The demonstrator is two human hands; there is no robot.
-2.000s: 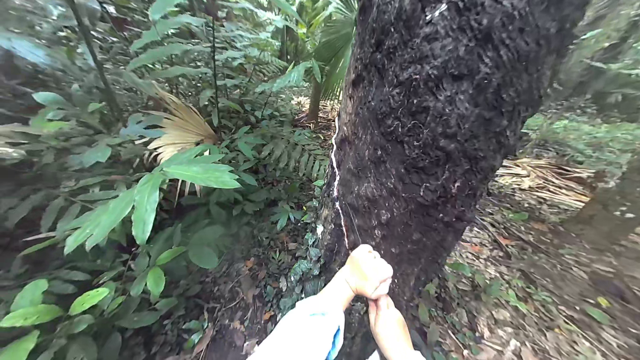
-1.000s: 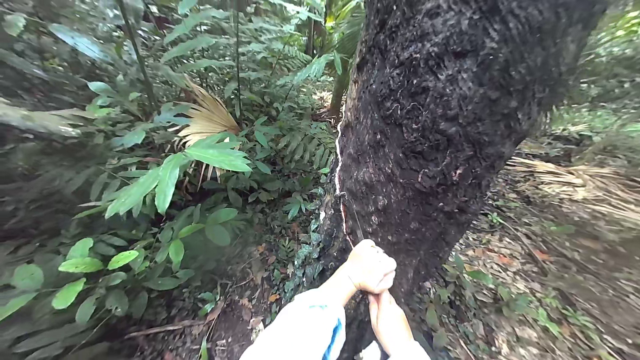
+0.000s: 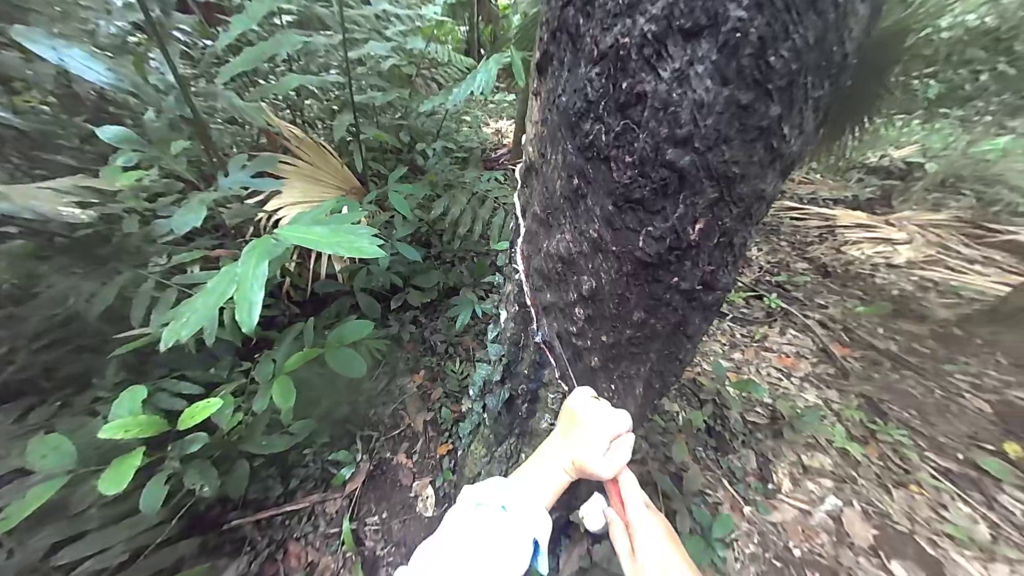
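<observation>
My left hand (image 3: 596, 436), at the end of a white sleeve, is closed around a tool near the foot of a dark, rough-barked tree trunk (image 3: 640, 176). Below it, my right hand (image 3: 650, 534) grips the lower part of the tool's reddish handle (image 3: 616, 500). A thin metal shaft (image 3: 566, 360) runs up from my left fist to the bark; its tip lies by a dark spot on a narrow cut. Along that cut, a white line of sap (image 3: 522, 248) runs down the trunk's left side. Part of the handle is hidden in my hands.
Broad-leaved plants (image 3: 264, 280) crowd the left side, with a dried palm frond (image 3: 312, 172) among them. Dry fronds (image 3: 920, 240) and leaf litter (image 3: 800, 480) cover ground at the right. A small white object (image 3: 593, 512), not clearly identifiable, shows behind my hands.
My right hand now sits a little lower and farther from my left fist, and the reddish handle shows between them. My left hand stays closed low by the trunk.
</observation>
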